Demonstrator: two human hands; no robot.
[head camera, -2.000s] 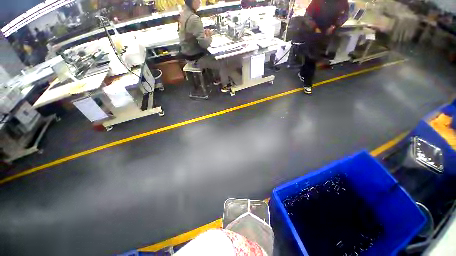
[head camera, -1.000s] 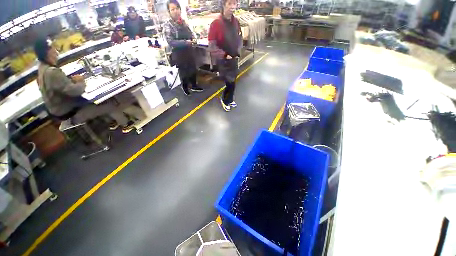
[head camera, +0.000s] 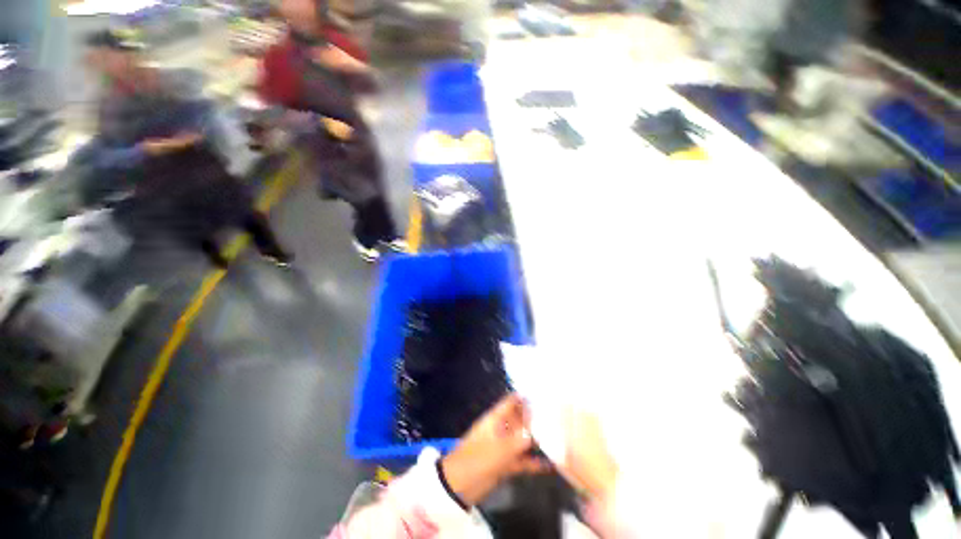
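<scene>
My left hand (head camera: 493, 451), with a pale pink patterned sleeve and a dark band at the wrist, is at the bottom centre. Its fingers are closed on a small white piece (head camera: 518, 371), possibly a folded face mask, which overlaps the bin's right edge. My right hand (head camera: 590, 463) is beside it, blurred and washed out against the white table; its grip cannot be told. A blue bin (head camera: 376, 368) holding black straps with silver glints (head camera: 453, 363) stands on the floor beyond my left hand. A large pile of black straps (head camera: 843, 395) lies on the table at the right.
The long white table (head camera: 622, 242) runs away from me, with smaller black bundles (head camera: 669, 128) farther along. More blue bins stand along its left side, one with yellow-orange contents (head camera: 453, 146). Two people, one in a red top (head camera: 316, 79), are in the aisle at the left.
The view has swung right, towards the table. Both my hands and the white piece have come into the picture. The large strap pile now shows. The person in red appears nearer.
</scene>
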